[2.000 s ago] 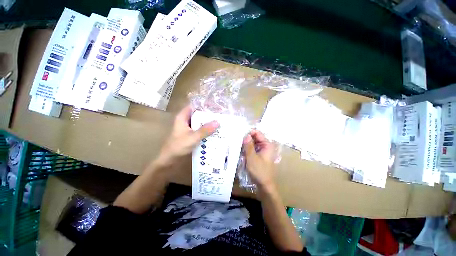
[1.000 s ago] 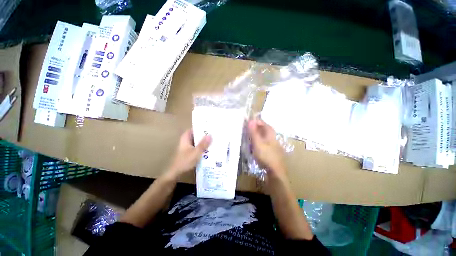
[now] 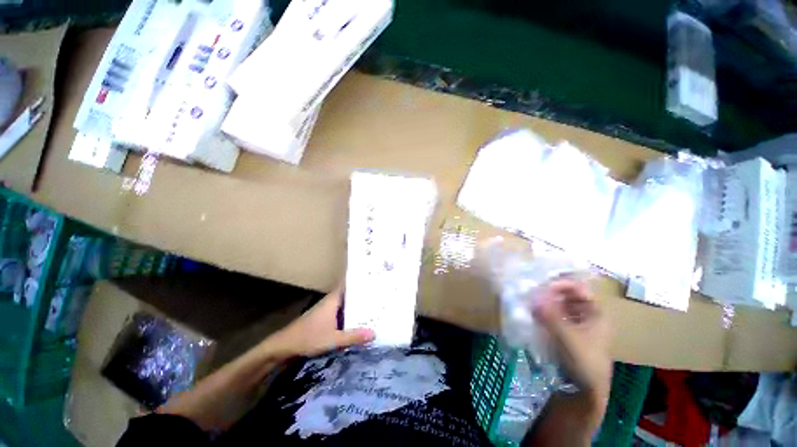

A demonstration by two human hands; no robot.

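A slim white retail box point(image 3: 389, 253) with small dark icons lies in my left hand point(image 3: 325, 330), which grips its near end with the thumb on top. Its far end is over the cardboard-covered bench. My right hand point(image 3: 572, 307) is blurred and holds a crumpled piece of clear film point(image 3: 517, 292) away to the right of the box, over the bench's near edge. A glaring white bag stack point(image 3: 533, 188) lies right of centre on the bench.
Unbagged box stacks point(image 3: 179, 83) stand at the upper left. White boxes point(image 3: 743, 231) stand at the right. A bagged box point(image 3: 691, 70) lies on the green belt point(image 3: 524, 52). Green crates point(image 3: 494, 375) and an open carton point(image 3: 92, 375) are below the bench edge.
My right hand has moved right and nearer me with clear film, away from the box. The film beyond the box's far end is gone. My left hand has slid to the near end.
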